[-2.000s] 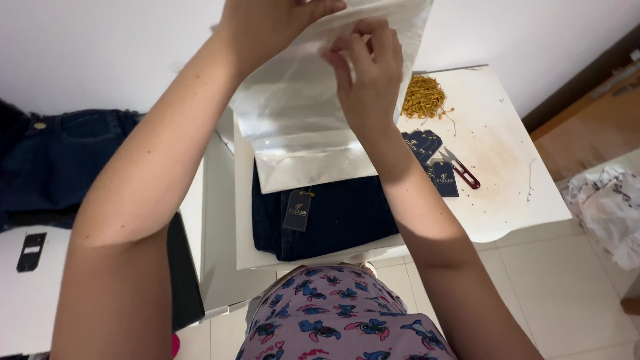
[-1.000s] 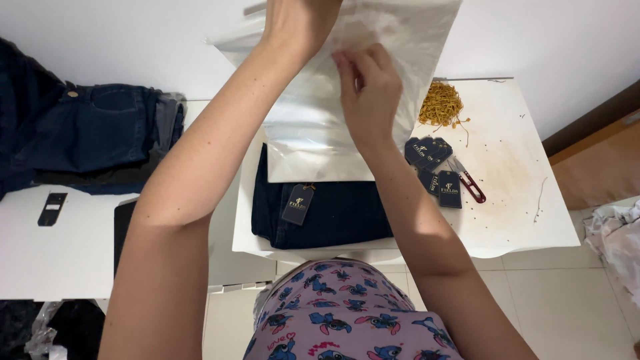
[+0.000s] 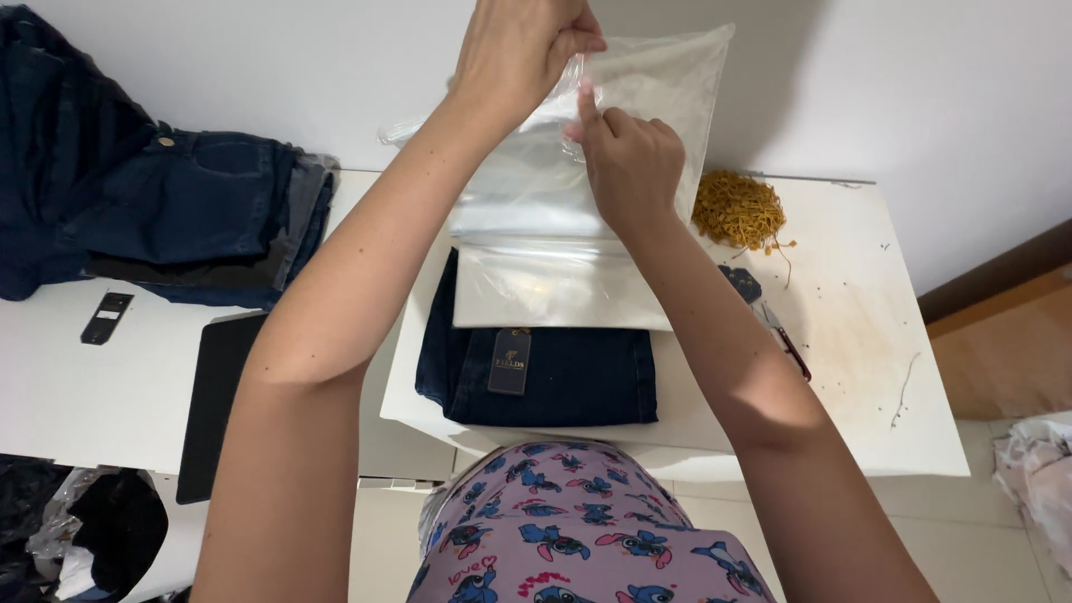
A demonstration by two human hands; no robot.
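Note:
My left hand [image 3: 532, 54] pinches the upper part of a clear plastic bag [image 3: 536, 285] between thumb and fingers. Just below and to its right, my right hand [image 3: 632, 155] has its index finger pointing up against the film, with the thumb behind the plastic and the other fingers curled. The bag hangs over folded dark blue jeans [image 3: 595, 377] on the white table, covering their far part. A dark hang tag [image 3: 509, 362] lies on the jeans, tied by a cord.
Mustard-colored cords [image 3: 737, 209] lie in a heap at the table's back. Near my right forearm are dark tags [image 3: 741, 283] and red-handled thread snips [image 3: 791, 352], partly hidden. More jeans [image 3: 193, 193] are stacked at left, near a loose black tag [image 3: 107, 318] and a black flat panel [image 3: 219, 402].
My left hand now pinches the bag in view, its fingers plainly visible. The right hand's index finger has straightened up against the film. The forearm now covers most of the dark tags.

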